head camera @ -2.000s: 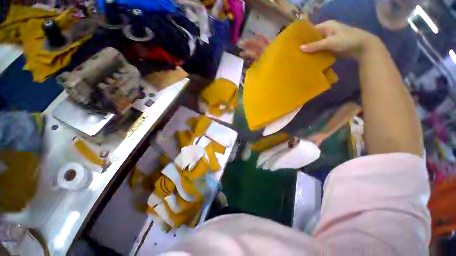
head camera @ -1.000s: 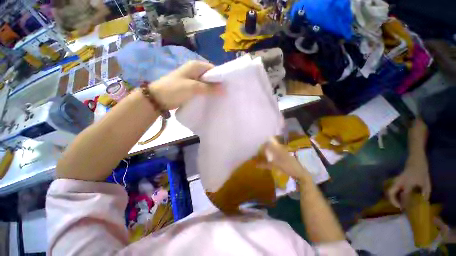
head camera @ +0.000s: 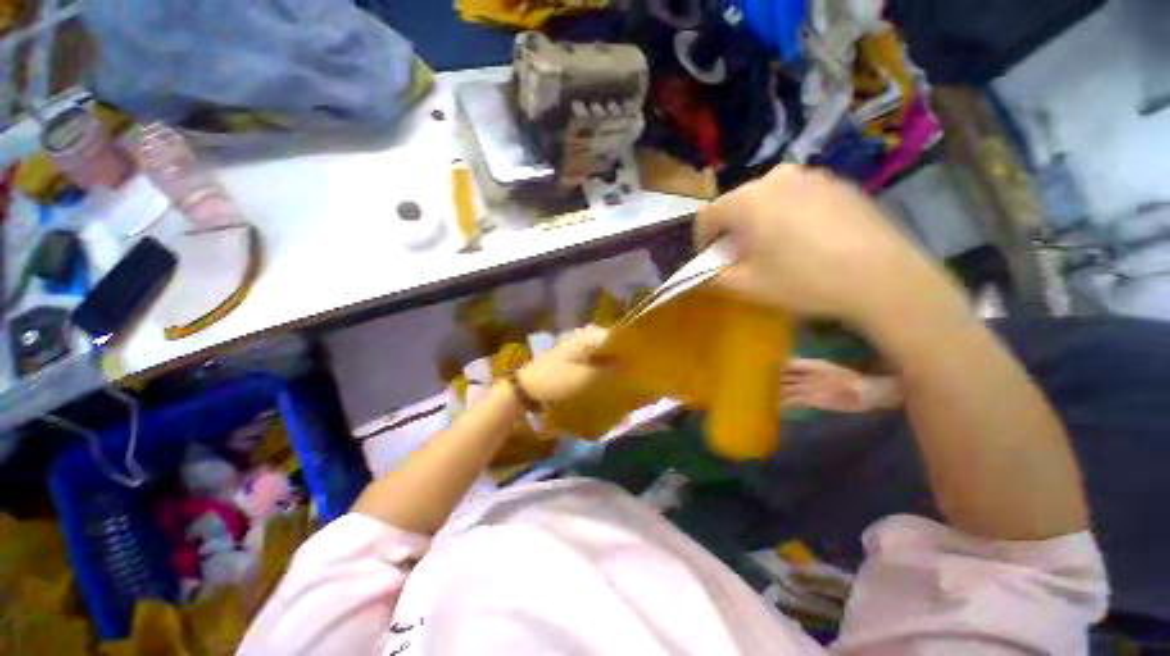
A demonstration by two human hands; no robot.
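Note:
I hold a mustard-yellow fabric panel (head camera: 699, 352) with white backing layers at its upper edge in front of my body. It hangs down and is partly blurred. My right hand (head camera: 789, 237) grips its upper right corner. My left hand (head camera: 565, 368), with a beaded bracelet at the wrist, grips its left end. More yellow and white cut pieces (head camera: 513, 449) lie on the low bench behind and below my left hand, partly hidden by my arm and the panel.
The white sewing table (head camera: 347, 244) holds an overlock machine (head camera: 584, 109), a black phone (head camera: 125, 290), a curved strip (head camera: 212, 314) and a grey-blue cloth (head camera: 250, 58). A blue crate (head camera: 321, 442) stands at lower left. Another person's hand (head camera: 834, 385) is just right of the panel.
The panel has turned from its broad white side to nearly edge-on, yellow part hanging. My right hand has risen to its upper corner; my left hand has moved lower. The view has shifted.

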